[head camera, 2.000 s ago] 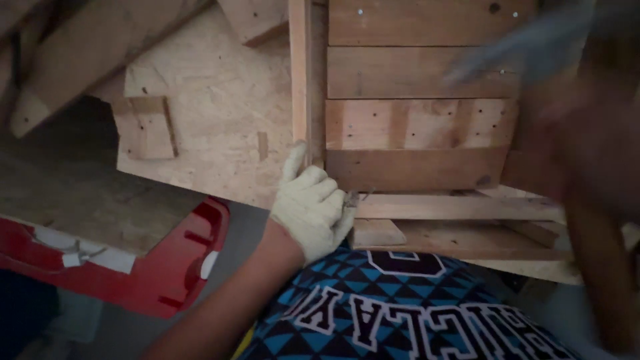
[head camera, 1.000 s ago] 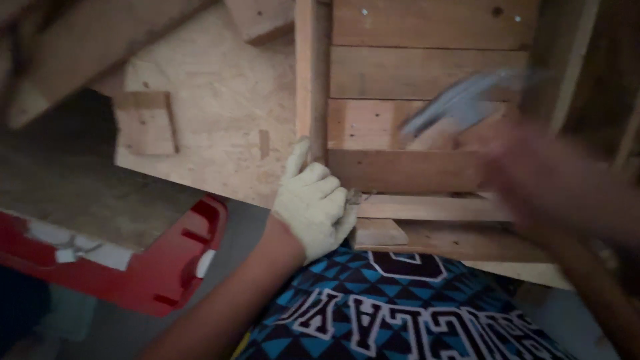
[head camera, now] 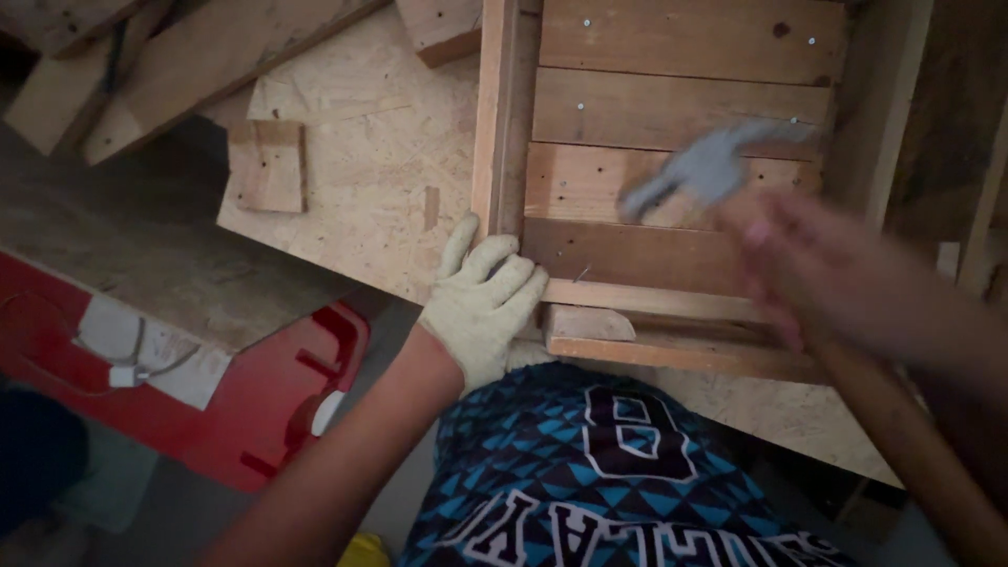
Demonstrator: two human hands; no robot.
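Note:
My left hand (head camera: 488, 303), in a pale work glove, rests on the near end of an upright wooden strip (head camera: 493, 118) at the corner of a plank assembly. Its fingers curl over the wood. My right hand (head camera: 795, 260), ungloved and blurred, grips the wooden handle of a claw hammer (head camera: 709, 161), whose metal head is raised over the planks (head camera: 630, 252). A bent nail (head camera: 583, 273) sticks out near a horizontal wooden strip (head camera: 654, 298), just right of my gloved fingers. A small wood block (head camera: 589, 323) with a rounded end lies below that strip.
An OSB sheet (head camera: 354, 181) lies under the work, with a small wood block (head camera: 268, 165) on it. Several boards (head camera: 220, 67) are piled at upper left. A red plastic object (head camera: 173, 394) with a cable is at lower left. Framing stands at right.
The hammer in my right hand has moved from the upper right, first down and leftward; its head is now above the lower planks. My left hand stays at the same corner.

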